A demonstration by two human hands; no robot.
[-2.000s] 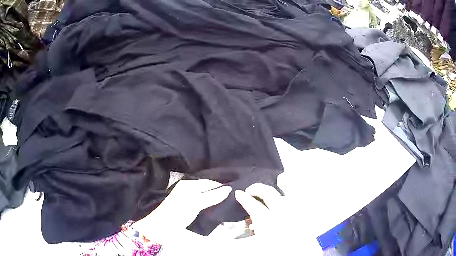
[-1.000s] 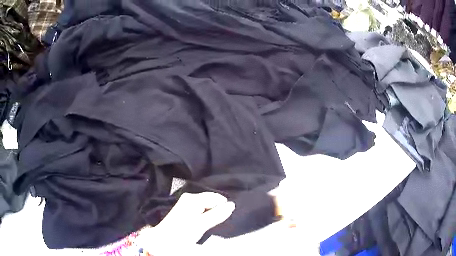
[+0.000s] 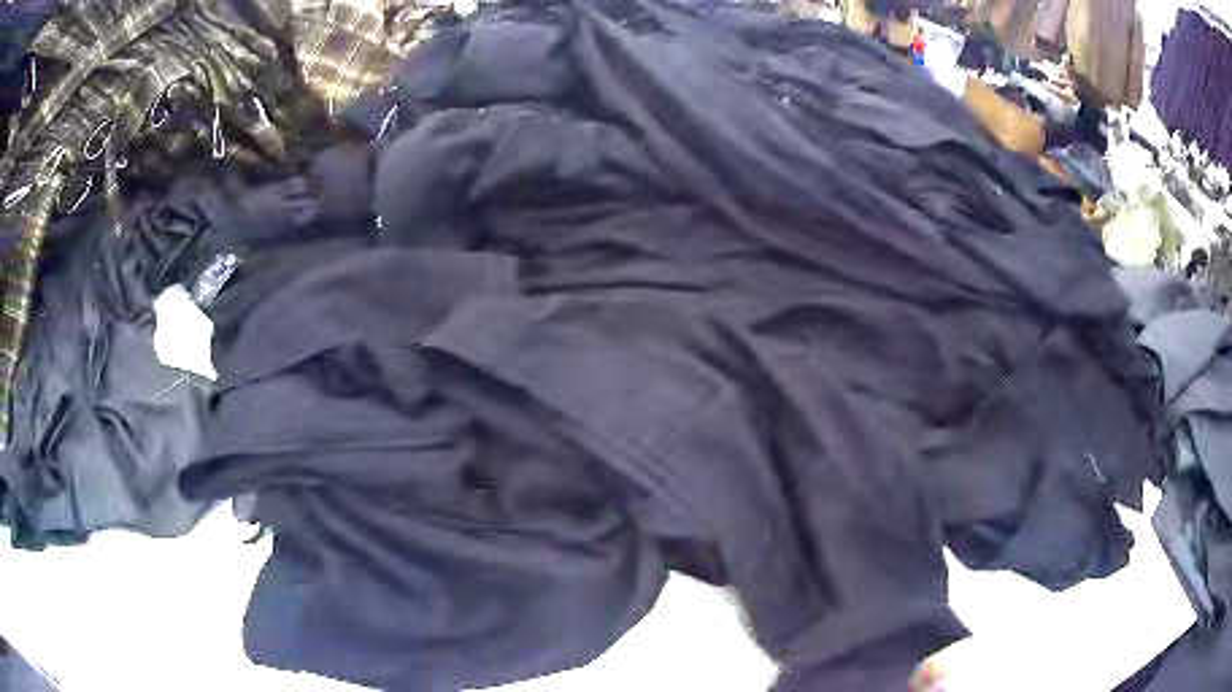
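A large black garment [image 3: 541, 460] lies spread and folded in front of me on the overexposed white tabletop [image 3: 122, 608]. One narrow part of it [image 3: 851, 595] runs down to the bottom edge of the picture. No hand can be made out; the white area left of this part is too bright to tell table from skin. A small blurred pink and yellow patch [image 3: 927, 676] shows at the bottom edge, perhaps a bit of floral sleeve. No tool is visible.
A black garment pile [image 3: 811, 149] rises behind. Brown plaid garments [image 3: 149, 68] with pale loops lie at the upper left, above grey cloth [image 3: 122, 419]. More grey cloth [image 3: 1196, 352] hangs at the right. Hanging clothes [image 3: 1108, 54] show at the upper right.
The view has turned left and up, so the pile sits further right and lower. The overexposed hands, earlier pinching the cloth near the bottom centre, can no longer be made out.
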